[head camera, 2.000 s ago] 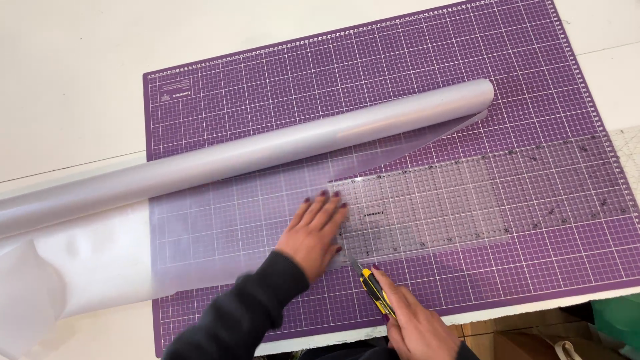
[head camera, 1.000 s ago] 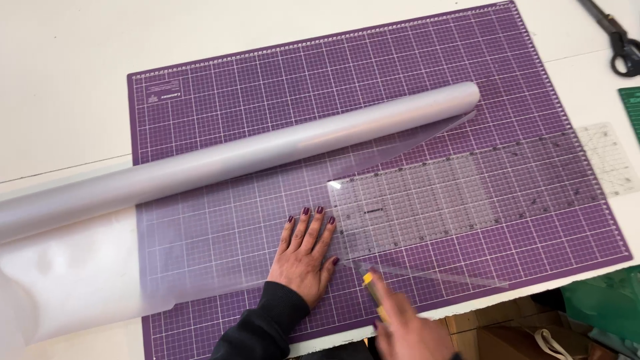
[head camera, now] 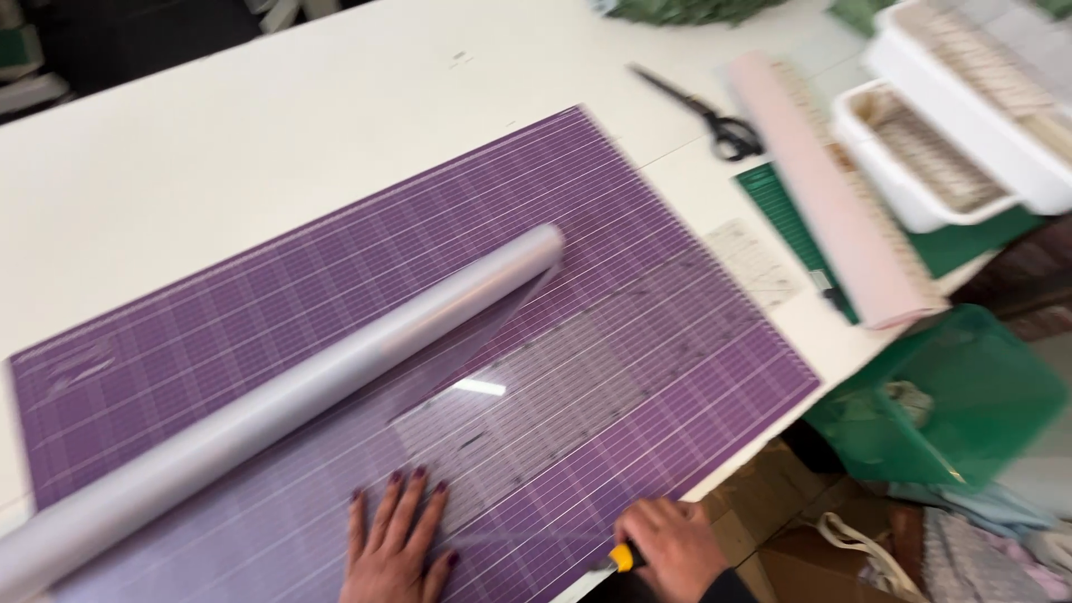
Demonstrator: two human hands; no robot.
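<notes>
My left hand (head camera: 395,536) lies flat with fingers apart on a translucent plastic sheet (head camera: 243,511), near the left end of a clear acrylic quilting ruler (head camera: 544,394). In my right hand (head camera: 674,540) is a yellow and black utility knife (head camera: 621,556), by the front edge of the purple gridded cutting mat (head camera: 469,201). The sheet runs from a long roll of the same plastic (head camera: 318,389) that lies diagonally across the mat. A narrow clear strip (head camera: 536,536) shows on the mat between my hands.
Black-handled scissors (head camera: 703,113), a pink roll (head camera: 829,184), a green cutting mat (head camera: 791,222) and white bins (head camera: 930,159) sit at the right of the white table (head camera: 251,134). Below the table's right edge are a green plastic bin (head camera: 963,394) and piled fabric (head camera: 971,553).
The view has swung toward the right side of the table. My right hand with the knife has moved right, away from the ruler's left end. My left hand stays on the sheet.
</notes>
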